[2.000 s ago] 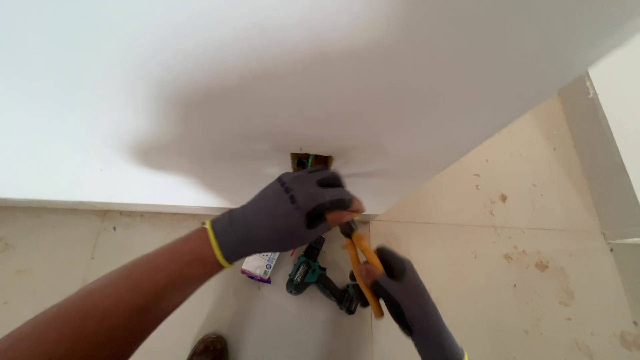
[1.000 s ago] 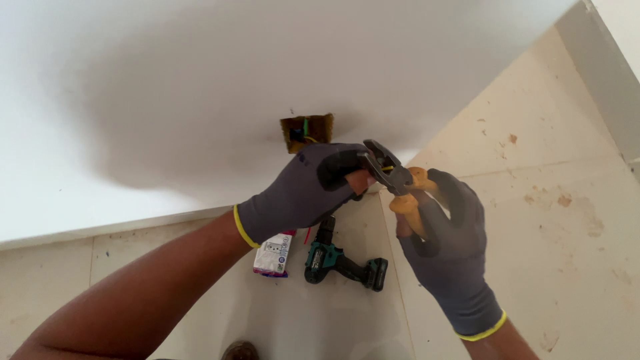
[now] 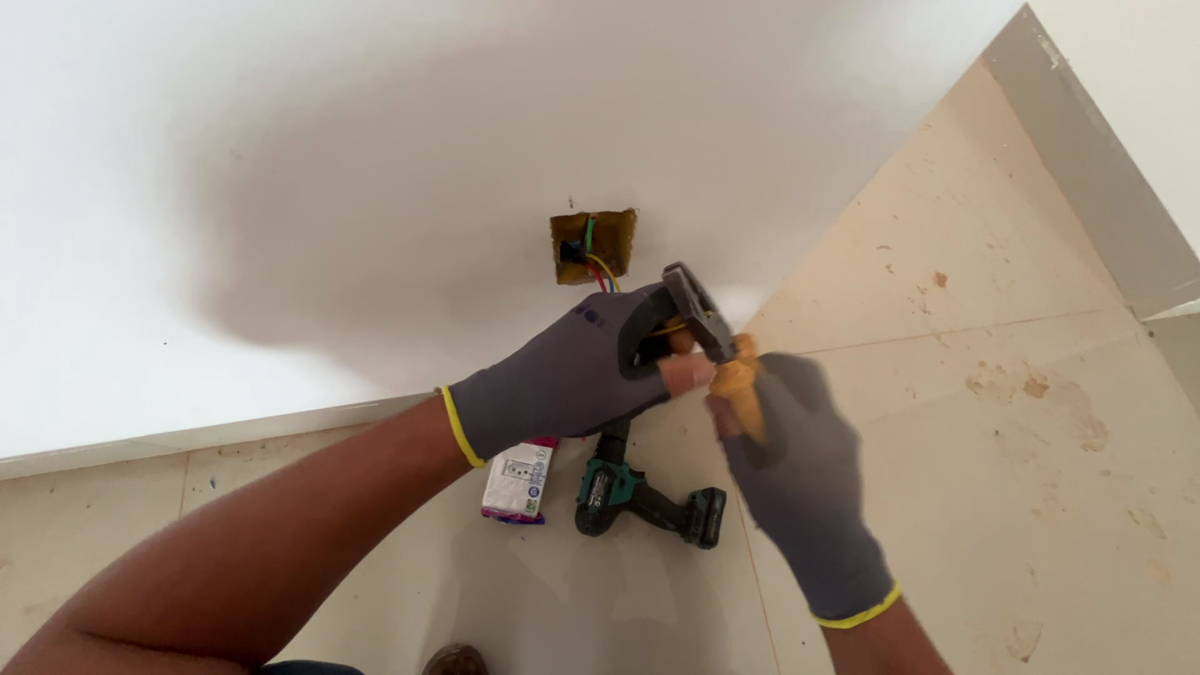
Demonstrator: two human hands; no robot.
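Observation:
Below a square electrical box opening (image 3: 614, 246) in the white wall, my gloved left hand (image 3: 600, 361) pinches a yellow wire (image 3: 669, 329) between bare fingertips. Yellow, red and blue wires come down from the opening toward this hand, and a green wire (image 3: 590, 232) shows inside it. My gloved right hand (image 3: 797, 450) is shut on the orange handles of the pliers (image 3: 701, 314). The dark jaws point up and left, at the yellow wire beside my left fingertips. Blur hides whether the jaws touch the wire.
On the tiled floor below my hands lie a teal and black cordless drill (image 3: 609, 487) and a white and pink package (image 3: 517, 480) with a socket pictured on it. The wall's bottom edge (image 3: 225, 431) runs behind my left forearm. A brown shoe (image 3: 456, 660) shows at the bottom.
The pliers, low with handles downward two seconds ago, have come up beside my left fingertips. More of the box opening shows now, with wires visible below it.

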